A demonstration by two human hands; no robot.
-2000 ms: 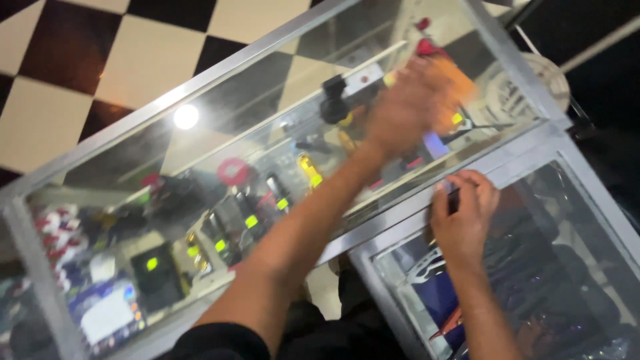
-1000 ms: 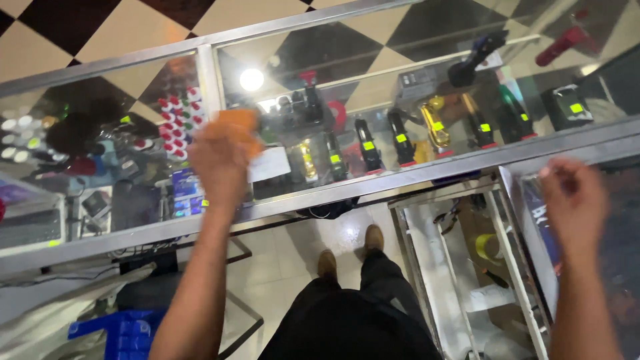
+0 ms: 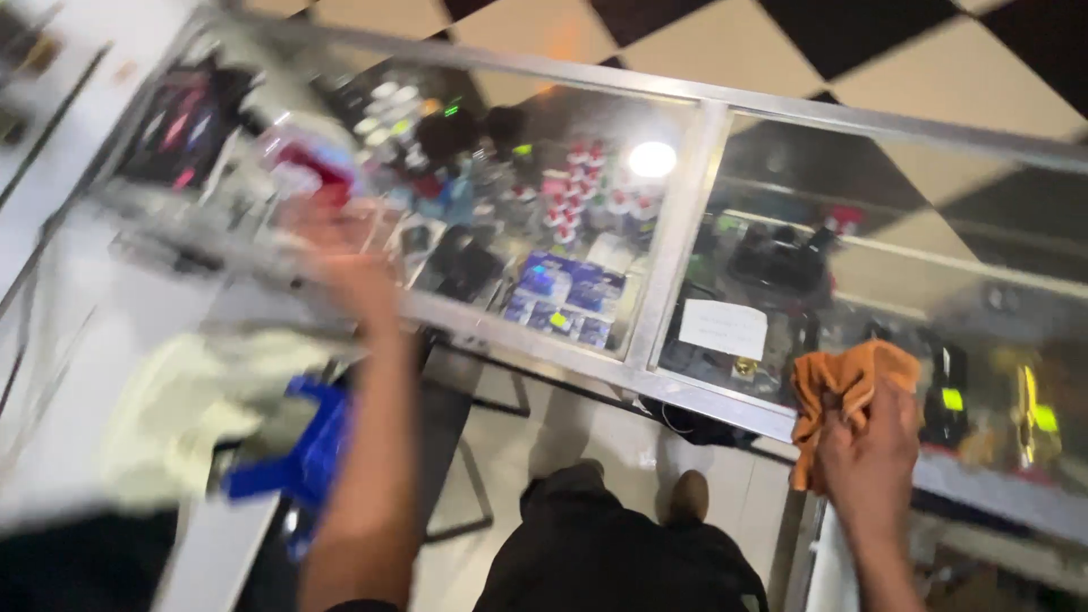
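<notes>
My right hand [image 3: 871,450] is closed on a crumpled orange cloth [image 3: 837,391], at the near metal edge of a glass-topped display case [image 3: 663,246]. My left hand [image 3: 340,255] is stretched out over the left part of the case and badly blurred. Just beyond its fingers shows a red and whitish object [image 3: 319,170], perhaps a bottle; whether the hand grips it cannot be told. Under the glass lie blue boxes [image 3: 565,293], red-and-white small items [image 3: 578,191], a white card bearing writing [image 3: 722,329] and dark and gold-coloured devices [image 3: 1028,416] with bright green tags.
A blue plastic object [image 3: 297,450], perhaps a stool, stands at the lower left beside a pale cloth or bag [image 3: 187,408]. Thin black metal legs [image 3: 476,484] are below the case. My legs and shoes are close to its near side. Checkered floor [image 3: 680,42] shows beyond it.
The orange cloth was in my left hand a second ago and is now in my right. My left hand has moved left to the red and whitish object. The view has swung left.
</notes>
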